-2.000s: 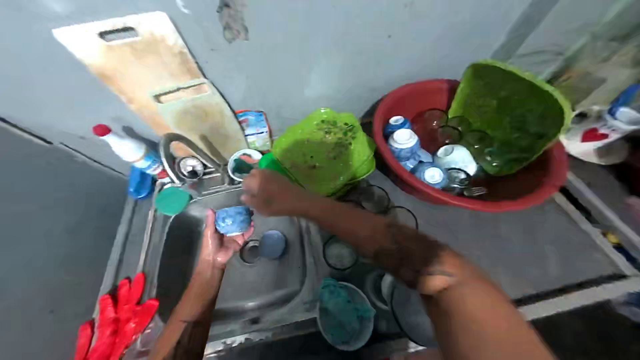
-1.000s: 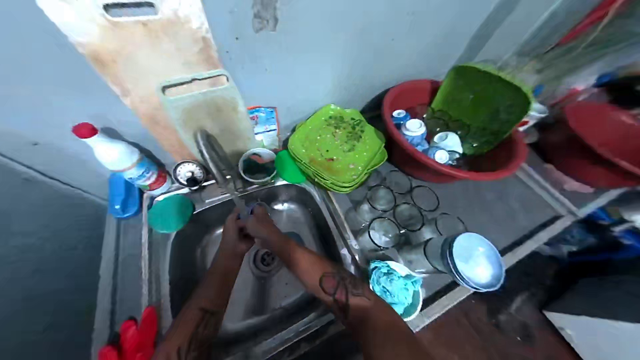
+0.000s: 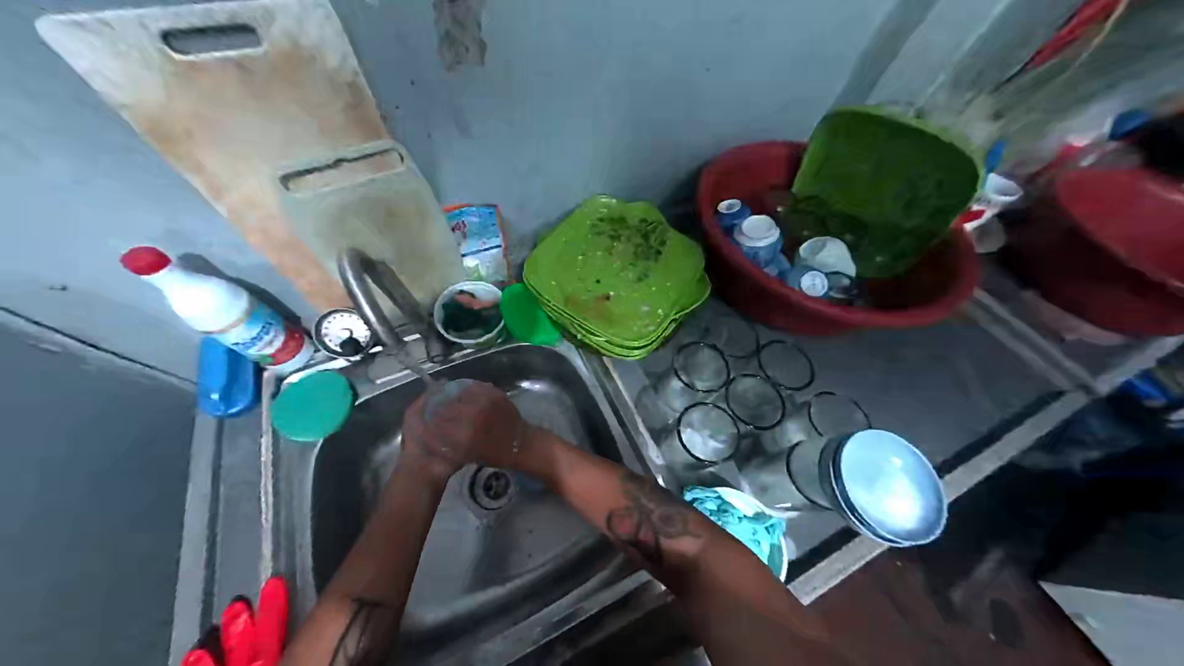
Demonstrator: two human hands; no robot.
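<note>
Both of my hands meet under the running faucet [image 3: 384, 296] over the steel sink [image 3: 555, 555]. My left hand [image 3: 428, 442] and my right hand [image 3: 481, 421] are closed around a small blue cup [image 3: 446, 396], mostly hidden by the fingers. Water falls onto it. The drain [image 3: 491, 487] lies below and to the right of my hands. Behind them, on the sink's back ledge, stand a tub with scrubbing pads [image 3: 468, 314] and a green round lid [image 3: 529, 316]. A teal round lid [image 3: 313, 405] lies at the left rim.
Stacked green plates [image 3: 615, 277] sit right of the sink, beside several drinking glasses [image 3: 754, 400] and stacked bowls [image 3: 893, 487]. Behind is a red basin [image 3: 832, 319] of dishes. Cutting boards [image 3: 250, 111], a white bottle [image 3: 222, 310] and red gloves [image 3: 254, 629] are at left.
Two seconds ago my right hand was apart from my left, near the tub; now both hands are together under the faucet. The blue cup seen earlier in the sink no longer shows there.
</note>
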